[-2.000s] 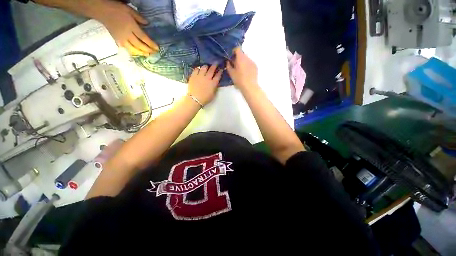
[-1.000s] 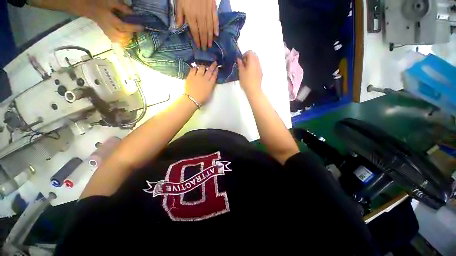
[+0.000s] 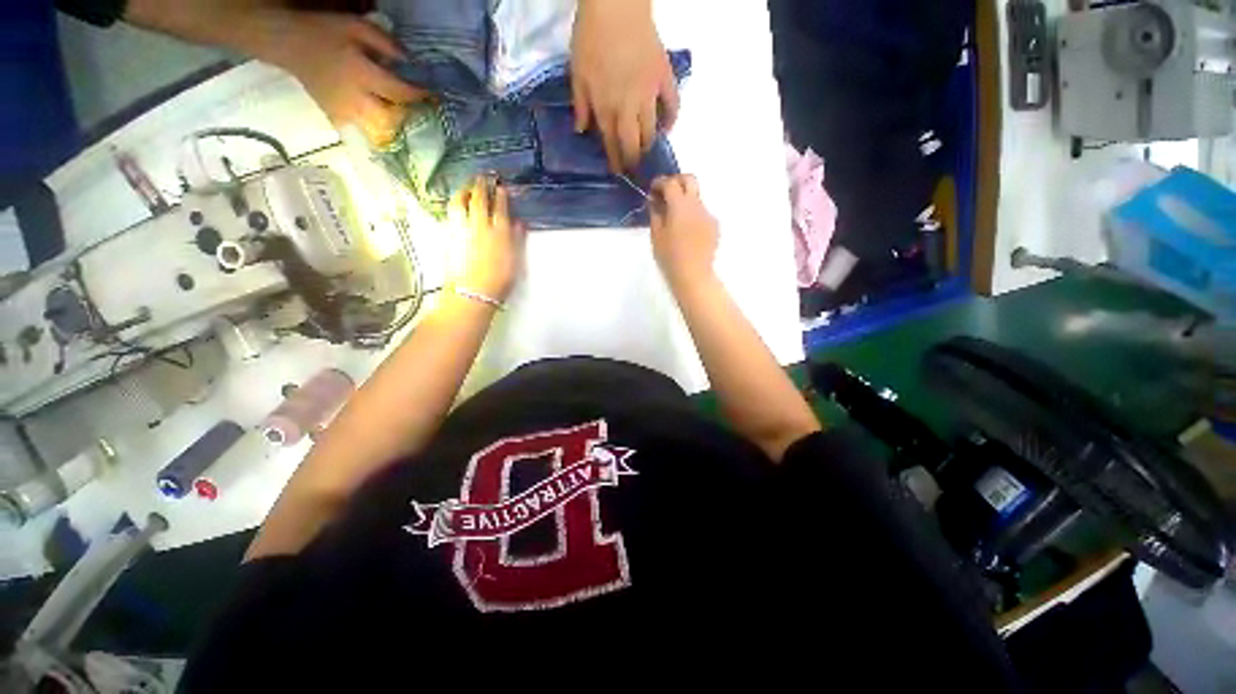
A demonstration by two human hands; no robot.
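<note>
A mid-blue denim garment [image 3: 569, 197] lies on the white table beside the sewing machine head, its near edge roughly straight. My left hand [image 3: 484, 244], with a bracelet at the wrist, holds the near edge at the left; the fingertips are partly hidden in the denim. My right hand [image 3: 685, 228] pinches the near right corner. A thin pale thread or line shows beside its fingertips. A white and pale-blue cloth [image 3: 529, 41] lies within the denim at the top.
Another person's two hands [image 3: 624, 82] rest on the denim from the far side. The sewing machine [image 3: 176, 258] with a bright lamp stands at left, thread spools [image 3: 203, 457] below it. Pink cloth [image 3: 811, 217] hangs right of the table. A black fan [image 3: 1078, 447] stands lower right.
The denim's near edge has gone from bunched to straighter. My left hand has moved left along it. The other person's right-side hand came in and shifted right.
</note>
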